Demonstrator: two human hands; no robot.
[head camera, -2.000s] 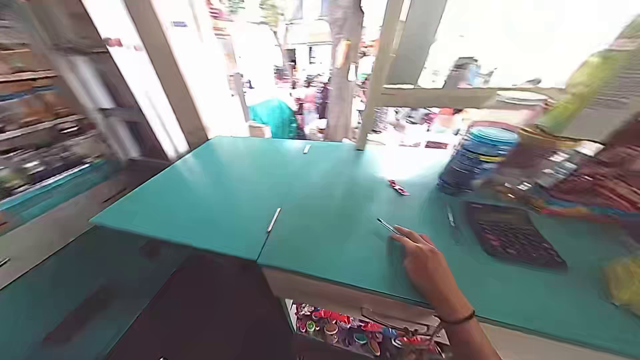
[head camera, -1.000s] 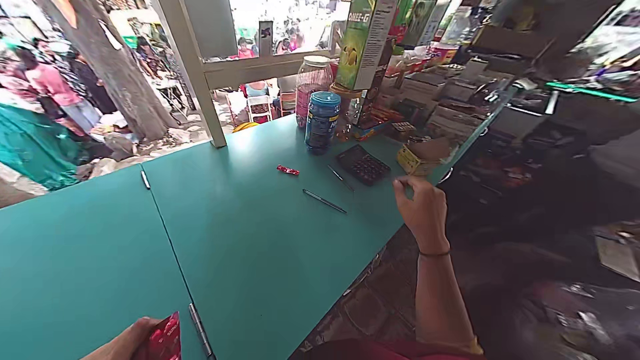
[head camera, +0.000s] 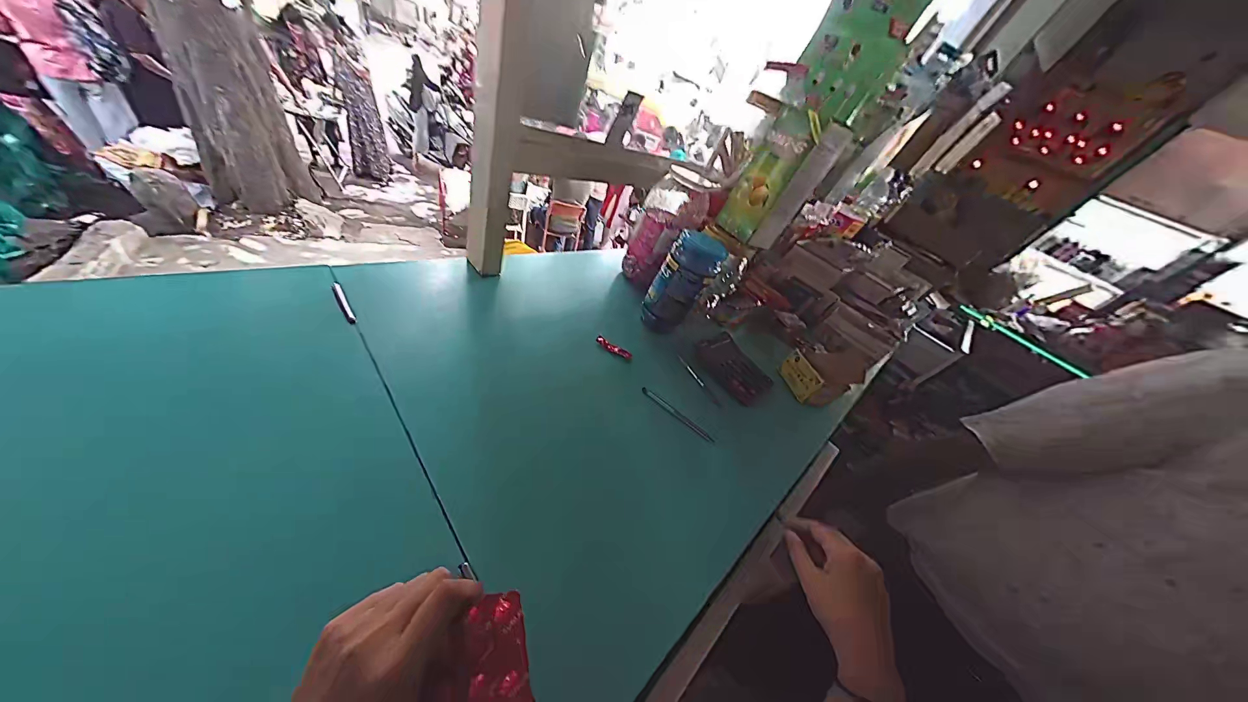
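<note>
My left hand (head camera: 395, 634) grips a shiny red packet (head camera: 499, 643) over the near part of the teal counter (head camera: 263, 419), beside a metal hinge (head camera: 467, 570) on the seam. At the counter's right edge is my right hand (head camera: 840, 590), thumb and forefinger close together; whether anything small is between them cannot be told. A pen (head camera: 678, 415) lies on the counter, with a thinner pen (head camera: 698, 378) beyond it. Close to these are a dark calculator (head camera: 733, 368) and a small red wrapped item (head camera: 613, 348).
A blue-lidded jar (head camera: 682, 281) and a pink jar (head camera: 651, 234) stand by the window post (head camera: 490, 136). Boxes, one a yellow carton (head camera: 817, 375), crowd the counter's right end. A person in a light grey garment (head camera: 1092, 526) is close at right. People and a tree (head camera: 229, 107) are outside.
My right hand held a pen two seconds ago; that pen lay on the counter one second ago. The hand has since moved down to the counter's edge. The view has turned right.
</note>
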